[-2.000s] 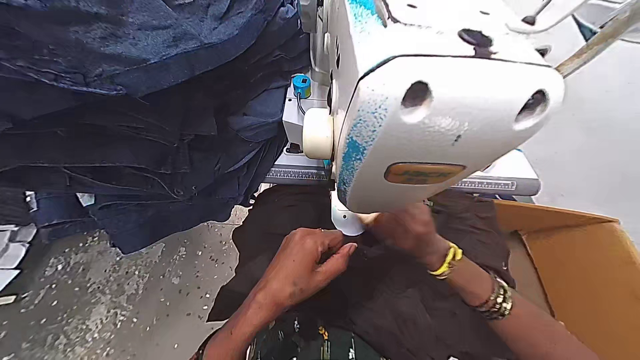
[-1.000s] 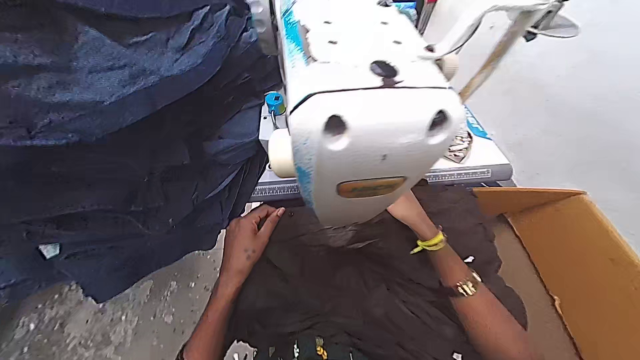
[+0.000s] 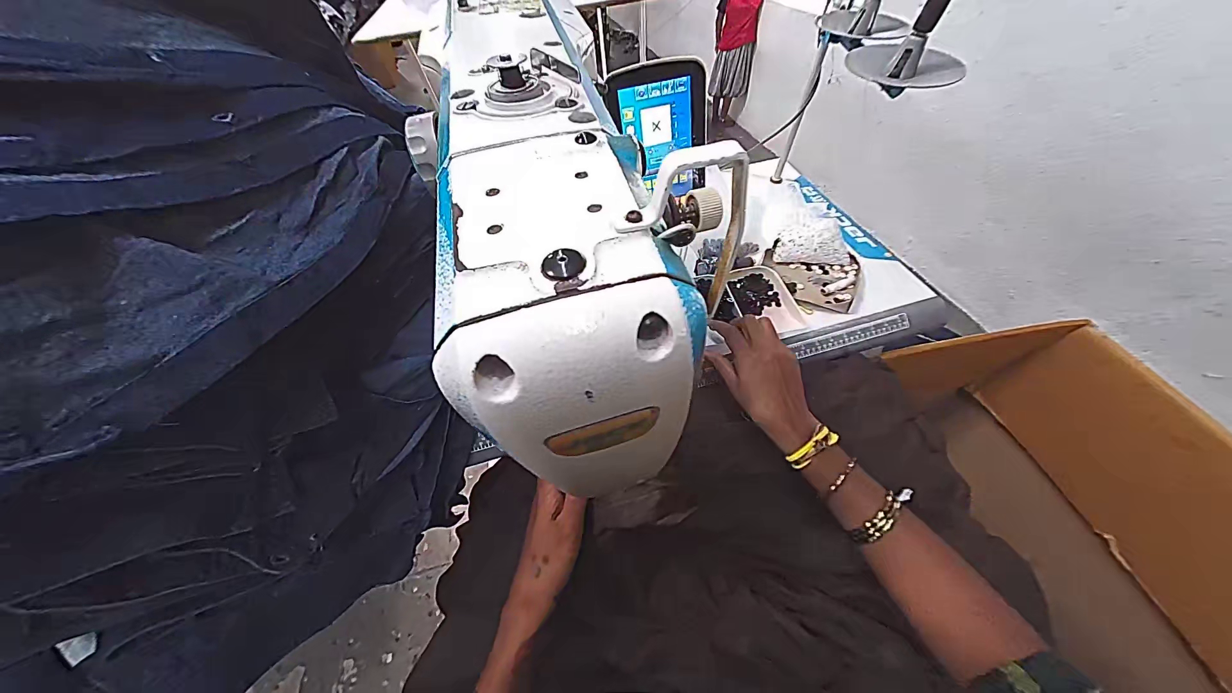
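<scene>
The white and blue head of a sewing machine fills the middle of the view. Dark brown fabric lies below it and drapes towards me. My left hand reaches under the machine head, which hides its fingers; only the wrist and forearm show plainly. My right hand, with a yellow band and bracelets at the wrist, is to the right of the head, by the machine bed's edge and the button tray. Its thumb and fingers are apart, and nothing shows between them.
A tall pile of dark blue garments stands at the left. An open cardboard box is at the right. Behind the machine head are a control screen, thread stand discs and a person in a red top.
My left hand has gone from the fabric's left edge to under the machine head. My right hand has come out from beside the head towards the tray. The view has shifted.
</scene>
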